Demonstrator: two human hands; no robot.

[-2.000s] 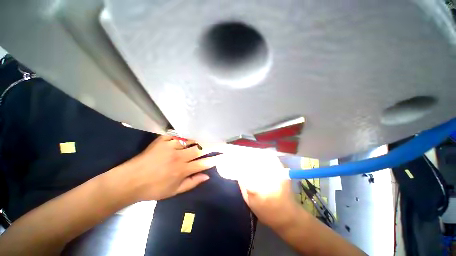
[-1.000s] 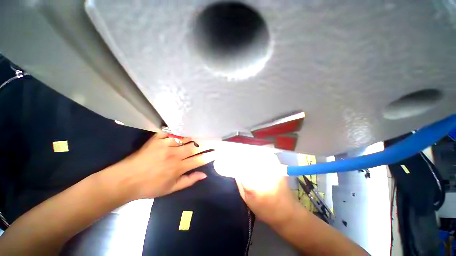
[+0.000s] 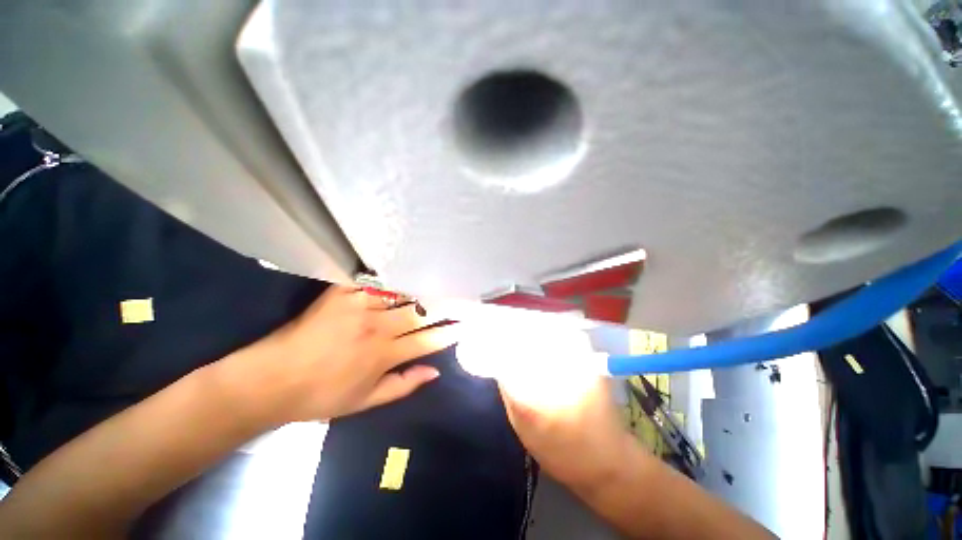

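A black bag panel [image 3: 433, 454] with a small yellow patch and a zip along its right edge lies under my hands. My left hand [image 3: 353, 353] is bare and lies on the panel's upper left part, fingers stretched toward the glare, thumb apart. My right hand [image 3: 564, 422] is bare and comes in from the right at the panel's upper right edge. Its fingers are washed out by white glare, so what they hold cannot be told. The white machine head [image 3: 696, 137] with two round holes and a red mark looms above and hides the panel's far end.
A blue air hose [image 3: 728, 350] curves to the right. Another black piece [image 3: 106, 253] with a yellow patch lies at left. Dark pointed snips [image 3: 665, 422] lie right of my right hand near yellow tape. A long black piece [image 3: 876, 422] hangs at far right.
The view has shifted slightly, so the machine head sits a little lower and further right than one second ago. My hands and the panel show no clear movement.
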